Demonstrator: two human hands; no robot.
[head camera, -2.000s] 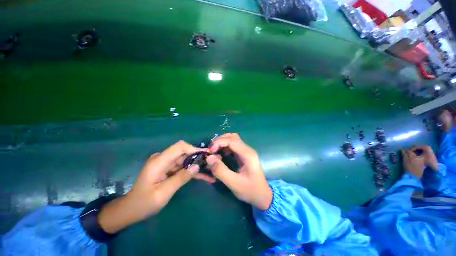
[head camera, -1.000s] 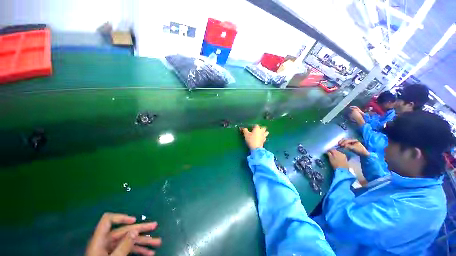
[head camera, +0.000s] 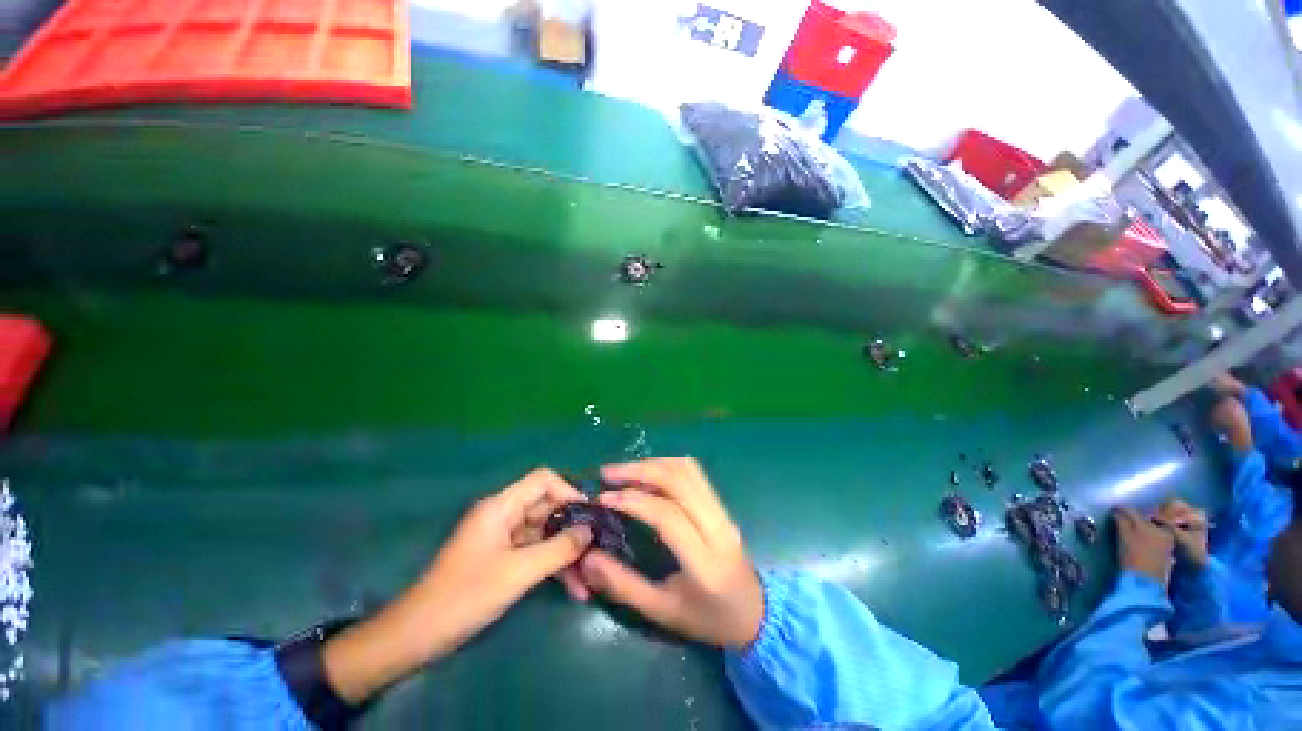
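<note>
A small round black unit (head camera: 600, 527) is held between my two hands over the dark green worktop (head camera: 357, 514). My left hand (head camera: 500, 550) grips its left side with thumb and fingers. My right hand (head camera: 685, 550) holds its right side, with thumb below and fingers above. The fingers hide part of the unit. Tiny white parts (head camera: 593, 416) lie beyond my hands near the belt's edge. Several similar black units, among them one near the middle (head camera: 637, 267), lie spaced along the bright green belt (head camera: 357, 357).
A heap of white parts (head camera: 12, 571) lies at the far left. A red tray (head camera: 257, 54), a bagged black load (head camera: 764, 160) and red and blue bins (head camera: 835, 57) stand on the far ledge. Black parts (head camera: 1045, 543) lie at right beside another worker's hands (head camera: 1159, 540).
My right hand has come back from the belt at right to meet my left hand, and both now hold a black unit. The view has turned down and towards the left.
</note>
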